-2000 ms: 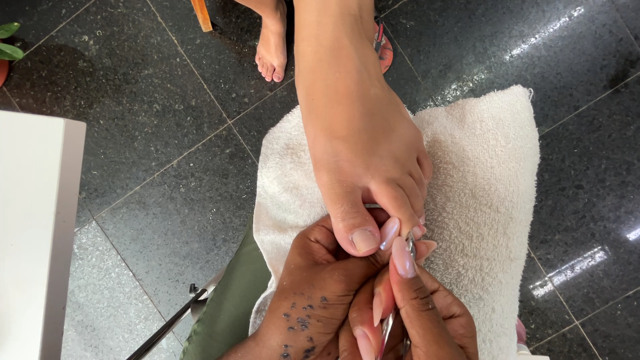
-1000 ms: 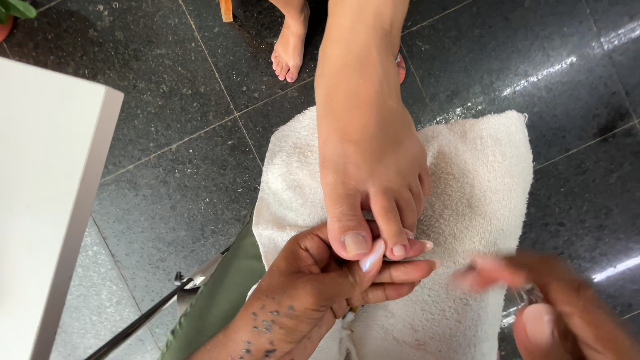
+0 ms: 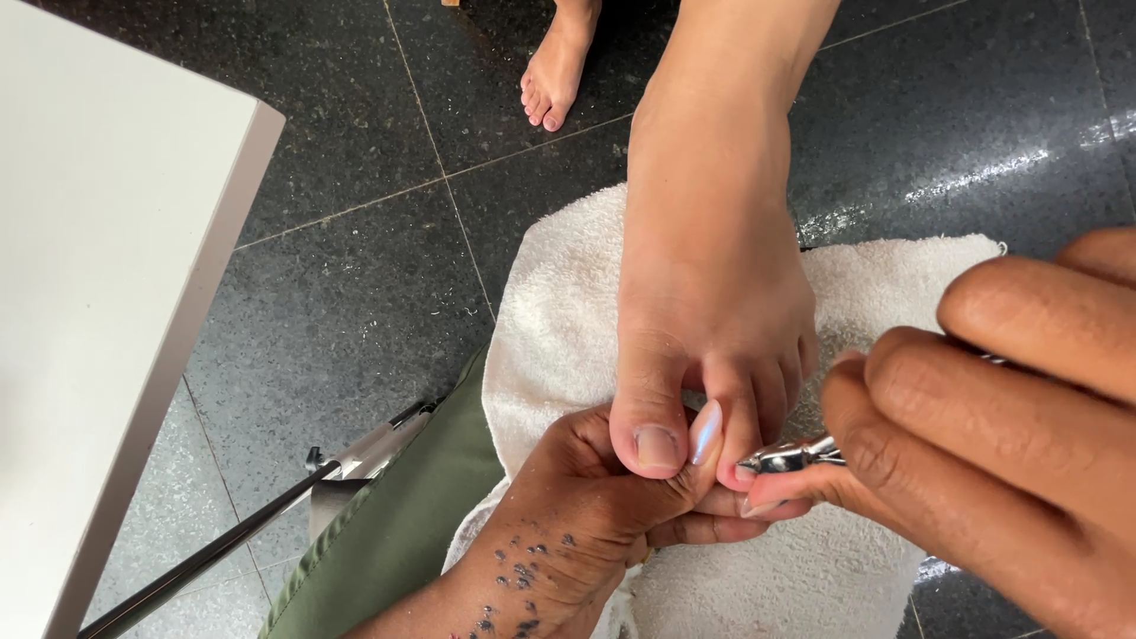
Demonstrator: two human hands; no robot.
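Another person's bare foot (image 3: 714, 257) rests over a white terry towel (image 3: 559, 311), toes toward me. My left hand (image 3: 612, 506) holds the toes from below, its thumb between the big toe (image 3: 652, 426) and the second toe (image 3: 735, 417). Metal cuticle nippers (image 3: 790, 455) are held in my right hand (image 3: 985, 426), at the right of the foot. Their pointed tip is at the nail of the second toe. Most of the handle is hidden behind my right fingers. Cuttings or dark specks lie on the back of my left hand.
At the left is the corner of a white table (image 3: 133, 177). A dark metal rod (image 3: 213, 555) runs beside green fabric (image 3: 399, 515) at the lower left. The person's other bare foot (image 3: 556, 71) is on the dark tiled floor (image 3: 355, 293) at the top.
My right hand moved off to the right a second ago and is now back at the second toe with the nippers. My left hand keeps hold of the toes. The view has come closer.
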